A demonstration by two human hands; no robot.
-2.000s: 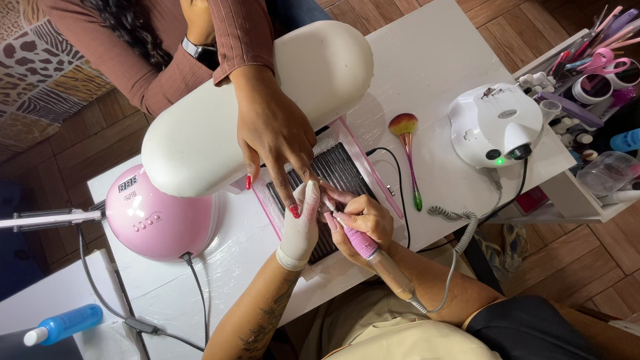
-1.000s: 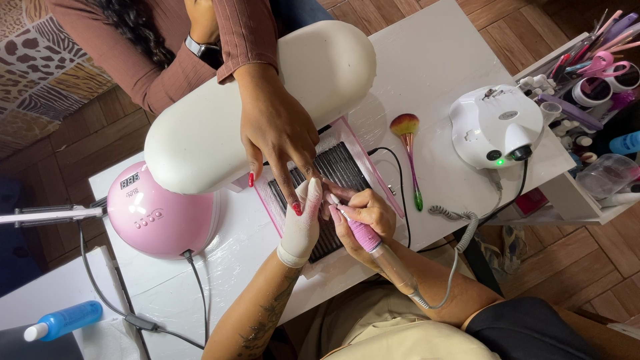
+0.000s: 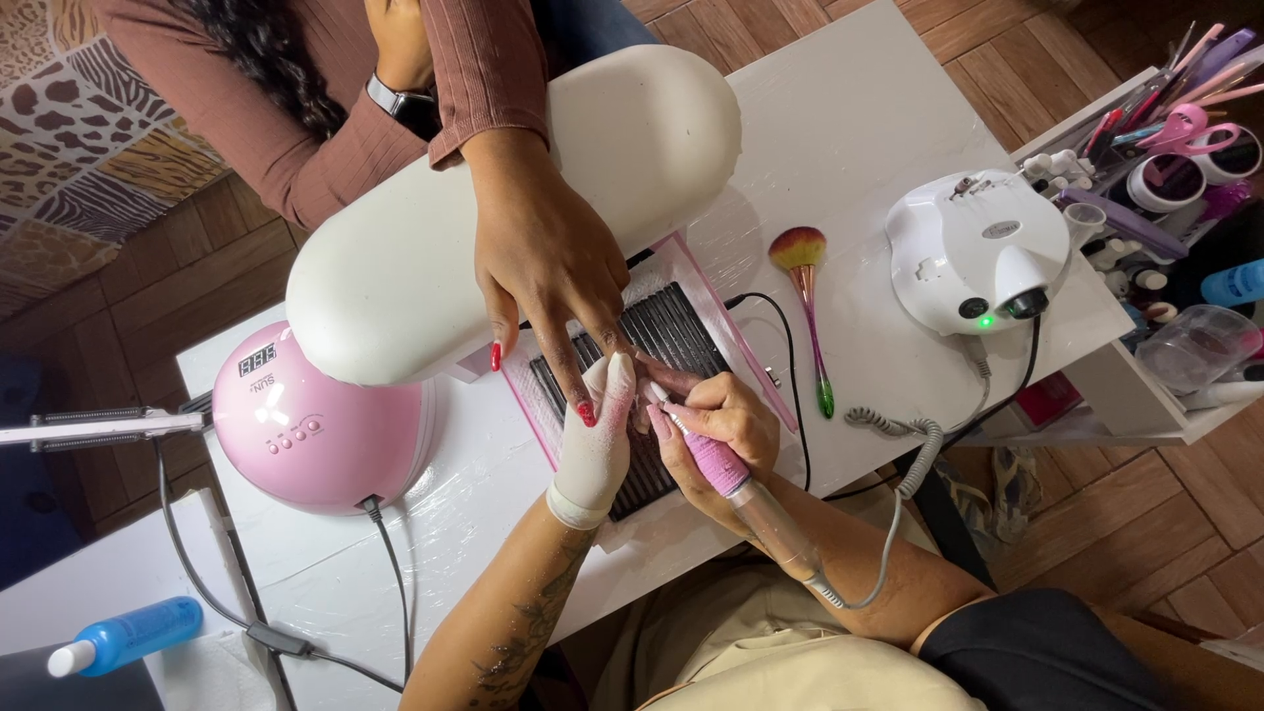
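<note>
My left hand [image 3: 595, 434], in a pale glove dusted with pink-white powder, holds a finger of the other person's hand [image 3: 548, 252] over the black grille of a dust collector [image 3: 647, 469]. The finger's tip is partly hidden by my hands. My bare right hand [image 3: 726, 430] grips a pink and metallic electric nail drill handpiece [image 3: 716, 464], its bit end close to that finger. Red polish shows on some of the person's nails. Their wrist lies over a white padded armrest [image 3: 425, 276]. A coiled cord joins the handpiece to a white drill unit [image 3: 973, 252] with a green light.
Left of the armrest stands a pink nail lamp [image 3: 316, 425]. A fluffy dust brush [image 3: 807, 296] lies right of the collector. An open drawer [image 3: 1175, 420] at right holds jars, bottles and tools. A blue bottle [image 3: 143, 632] lies lower left. Cables cross the white table [image 3: 849, 118].
My right hand and the handpiece have shifted slightly at the finger. My left hand keeps hold of the finger, and the person's hand stays in much the same place.
</note>
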